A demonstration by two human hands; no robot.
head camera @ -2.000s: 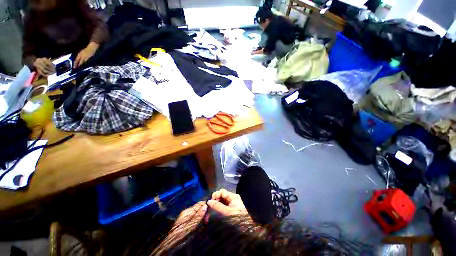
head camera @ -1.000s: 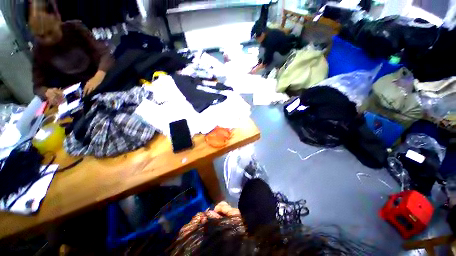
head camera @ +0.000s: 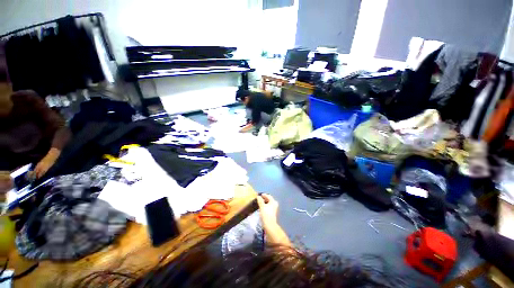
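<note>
My right hand (head camera: 268,206) is raised at the table's front right corner, its fingers pinched at the upper end of a dark strip (head camera: 225,228). The strip runs down and left along the table edge, towards the hair at the bottom of the picture, where its lower end is hidden. My left hand is not in view. Orange-red scissors (head camera: 213,214) lie near the corner, beside a black smartphone (head camera: 161,221).
A plaid garment (head camera: 73,219), white pieces (head camera: 194,188) and black panels (head camera: 183,163) lie on the wooden table (head camera: 132,239). A person sits at far left; another crouches farther back. Black bagged goods (head camera: 318,169) and a red stool (head camera: 431,253) are on the floor.
The view has lifted, showing the rail and wide machine behind. My right hand has risen from low in front of me to the table corner. The dark strip now shows as a long line.
</note>
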